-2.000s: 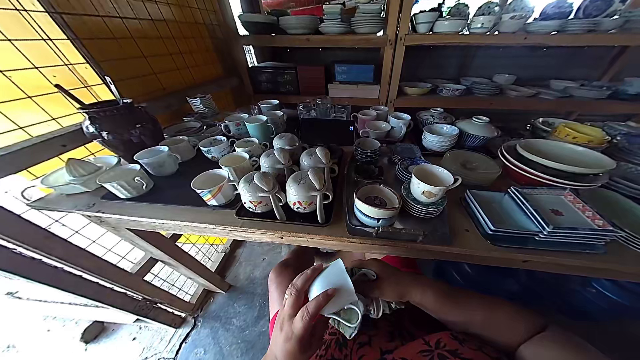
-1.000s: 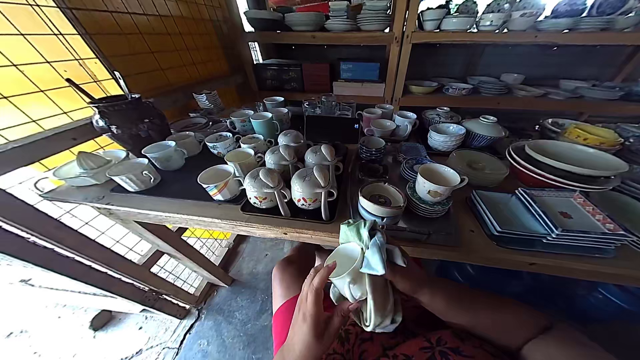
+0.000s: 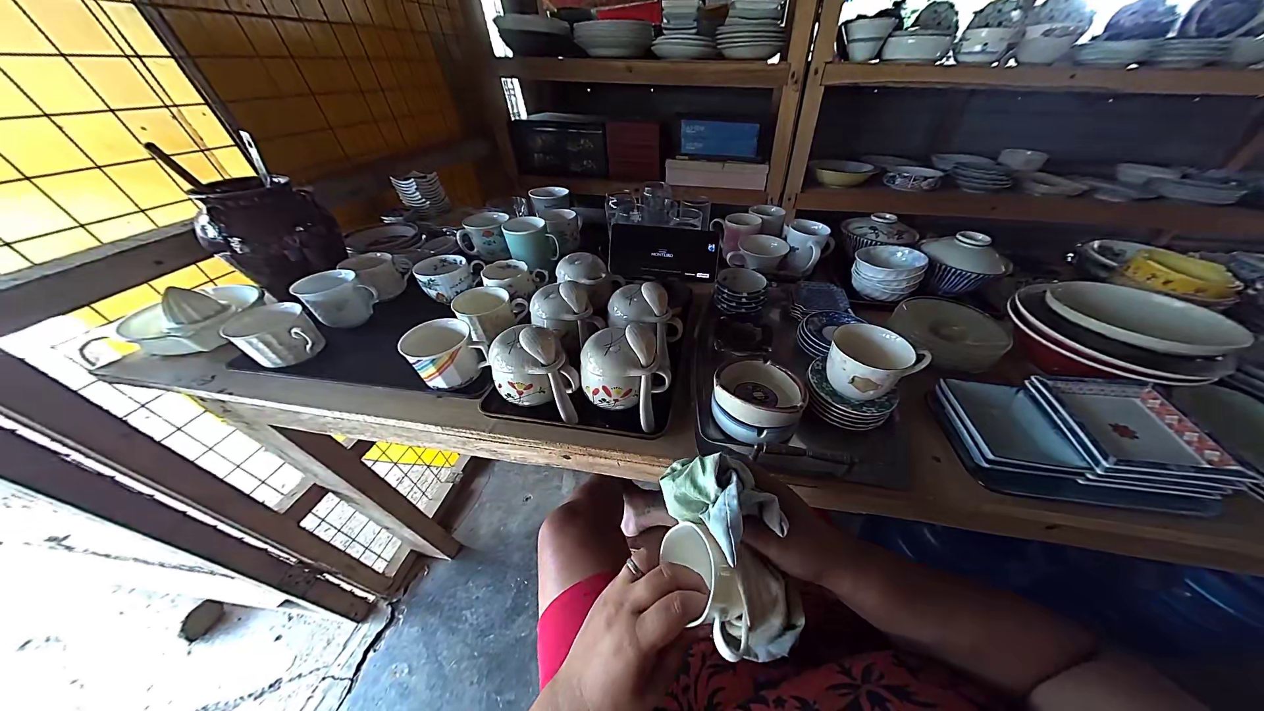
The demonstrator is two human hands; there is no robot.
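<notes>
Over my lap, a white ceramic cup [image 3: 700, 568] with a handle is tilted, its mouth facing left. My left hand [image 3: 632, 617] grips its rim, and some fingers reach into the mouth. A pale green and cream cloth [image 3: 713, 494] is bunched above the cup and hangs behind and beside it. My right hand [image 3: 780, 513] is at the cloth, mostly hidden by it; its fingers do not show. Just beyond, at the table edge, lidded mugs [image 3: 612, 373] with spoons stand on a black tray, and a brown-rimmed bowl [image 3: 758, 390] rests on a blue one.
The wooden table [image 3: 375, 415] crosses in front of my knees. At its left stand a dark ceramic jar [image 3: 265, 232] and several cups. To the right are a floral cup [image 3: 871, 363] on stacked saucers and square plates [image 3: 1116, 425]. Shelves [image 3: 987, 77] of dishes rise behind.
The cup has turned from its position two seconds ago, and its mouth now faces left. Compared with one second ago, my left fingers reach further over the rim, and the cloth is bunched differently.
</notes>
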